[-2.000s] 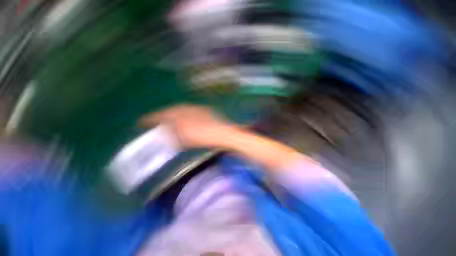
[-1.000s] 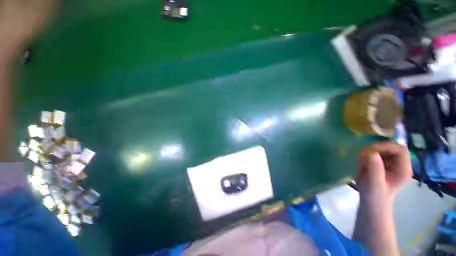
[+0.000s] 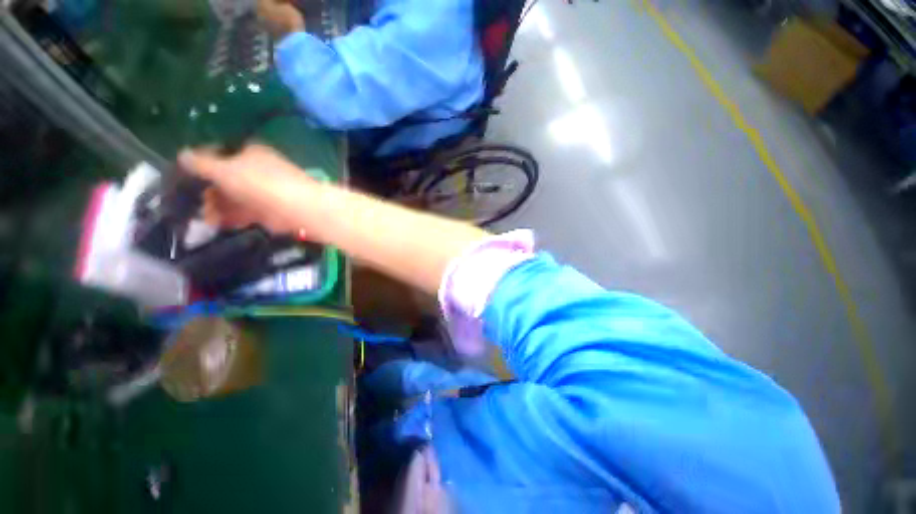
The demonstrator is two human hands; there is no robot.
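My right hand (image 3: 251,188) reaches from the blue sleeve over the far part of a green-rimmed tray (image 3: 332,271) on the green bench. Its fingers point down among dark items at the tray; blur hides whether they grip anything. A long black item (image 3: 223,259) and a pale item lie in the tray below the hand. A white box with a pink edge (image 3: 121,251) stands at the tray's left. My left hand is out of the picture.
A brown-tan roll or tub (image 3: 211,358) sits on the bench (image 3: 291,432) near the tray. Another person in a blue smock (image 3: 392,65) works at the top, one hand over small parts. Black cable loops (image 3: 482,186) are beside the bench. A carton (image 3: 814,60) stands across the floor.
The view has swung right, so the white pad and silvery pile are out of the picture. My right hand has moved from beside the tan roll to the tray.
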